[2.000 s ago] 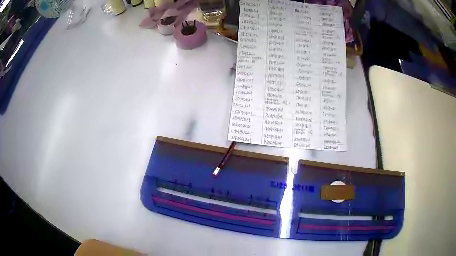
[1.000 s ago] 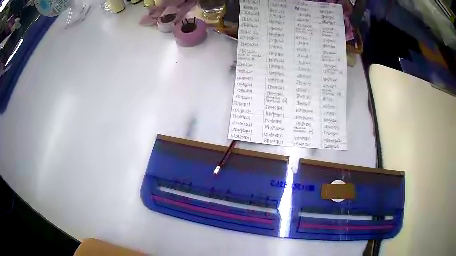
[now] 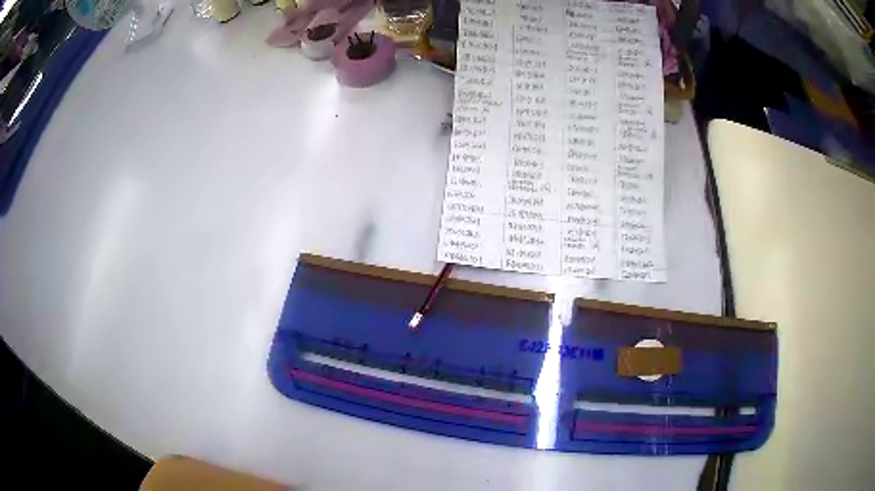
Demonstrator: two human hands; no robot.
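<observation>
A translucent blue template (image 3: 432, 326) lies flat on the white table, with a brown top strip, white and red slot lines and a brown patch over a white circle. A thin dark red marking pen (image 3: 431, 299) lies across its top edge, its upper end under a large white paper sheet (image 3: 556, 144) with columns of small writing. A smooth tan shape, possibly part of my left hand (image 3: 206, 475), is cut off by the bottom edge; no fingers show. My right hand is out of the picture.
Behind are a pink tape roll (image 3: 365, 67), a paler roll (image 3: 319, 35), pink scrap cloth (image 3: 302, 21) and a clear container (image 3: 405, 17). A dark blue stack (image 3: 48, 115) lies at the far left. A cream machine table (image 3: 796, 288) adjoins the white table (image 3: 192, 221) on the right.
The whole scene sits slightly higher in the picture, a small shift of view. The template, pen and sheet keep their places relative to one another.
</observation>
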